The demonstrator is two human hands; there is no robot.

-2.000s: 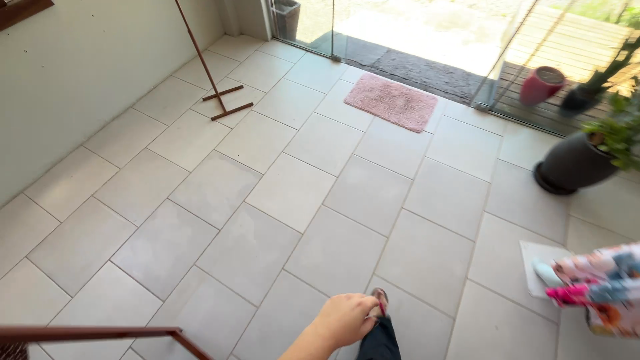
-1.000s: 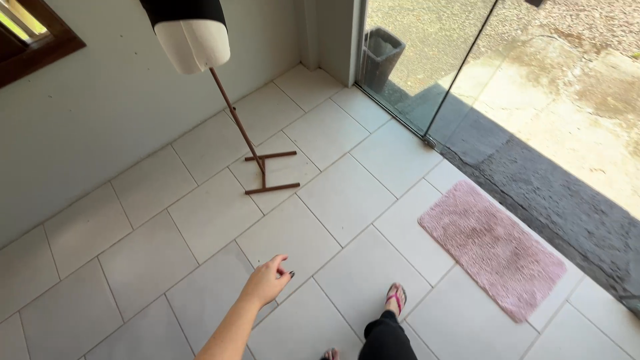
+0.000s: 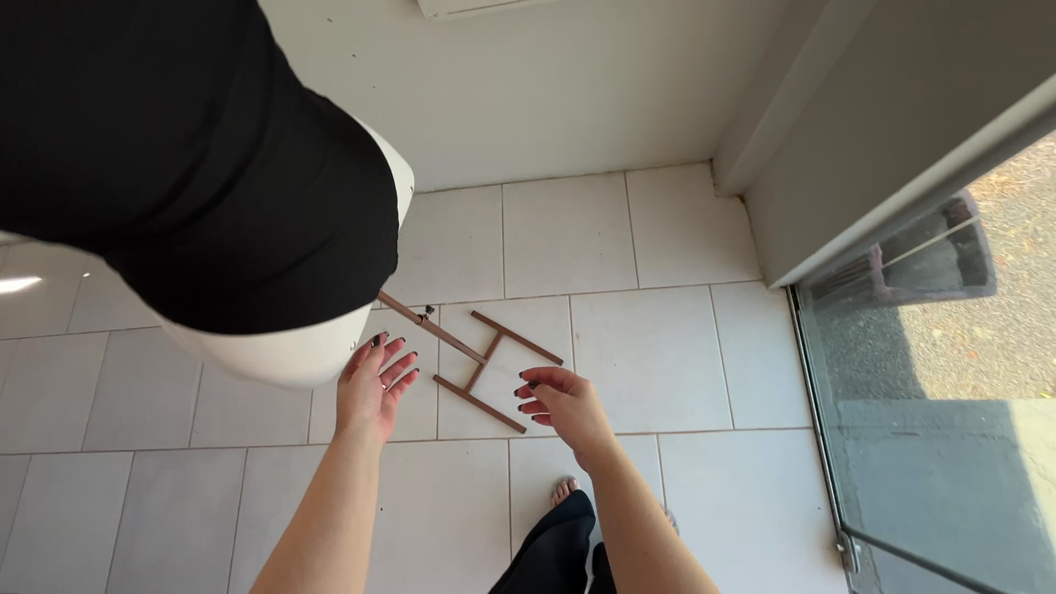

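A white mannequin torso dressed in a black garment fills the upper left, seen from above. Its brown metal stand, with a pole, a small black knob and an H-shaped base, rests on the tiled floor. My left hand is raised beside the torso's lower edge, palm up with fingers spread and nothing in it; whether it touches the torso cannot be told. To the right of the base in view, my right hand is held over the floor, fingers loosely curved and apart, holding nothing.
Beyond the stand is a pale wall meeting a corner. On the right stands a glass door in a metal frame, with a grey bin outside behind it. My feet are on the floor tiles below my hands.
I have come nearer to the mannequin, and the view has turned towards it. Both hands now show, where one showed before. The pink rug is out of view.
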